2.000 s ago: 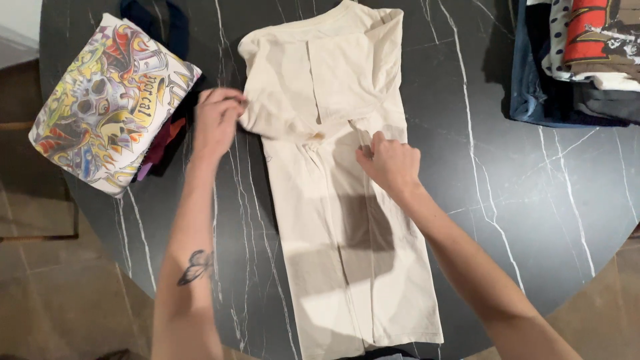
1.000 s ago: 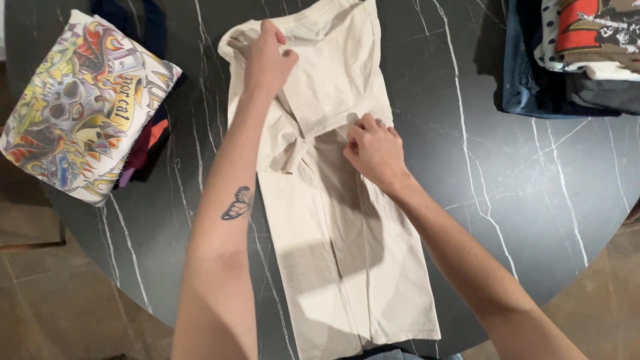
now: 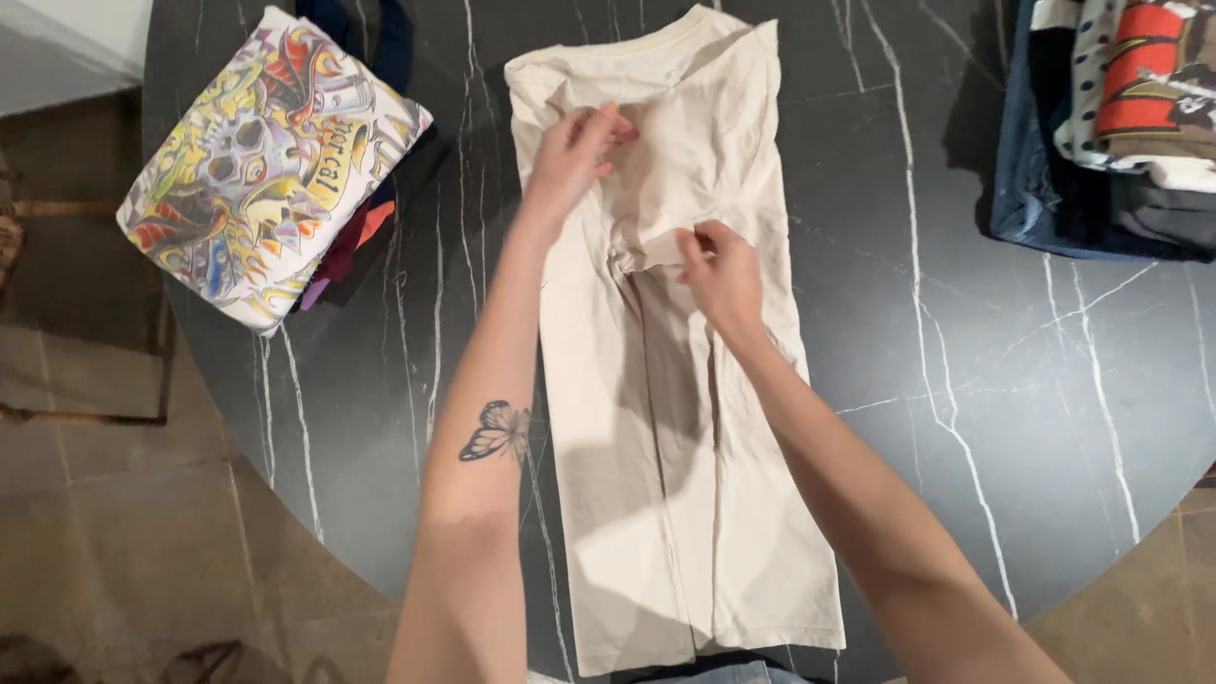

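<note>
A cream cotton shirt (image 3: 608, 399) lies lengthwise on the dark marble-patterned table, its sides folded inward and its neckline at the far end. Over the upper part of the shirt is my left hand (image 3: 579, 157), fingers loosely curled and apart, with no cloth visibly gripped. My right hand (image 3: 724, 275) is at the edge of a folded flap near the middle of the shirt, thumb and fingers close to the cloth; whether they pinch it is not plain. Wrinkles run across the fabric between the two hands.
To the left, a folded white shirt with a colourful skull print (image 3: 247, 171) rests on other dark garments. Folded clothes, with blue denim (image 3: 1012, 199) at the bottom, are stacked at the far right. The rounded table edge (image 3: 313, 541) curves around near me.
My left hand has come away from the neckline area, toward me. The flap beneath the hands now lies differently, and a small fold seen near its left edge is flatter.
</note>
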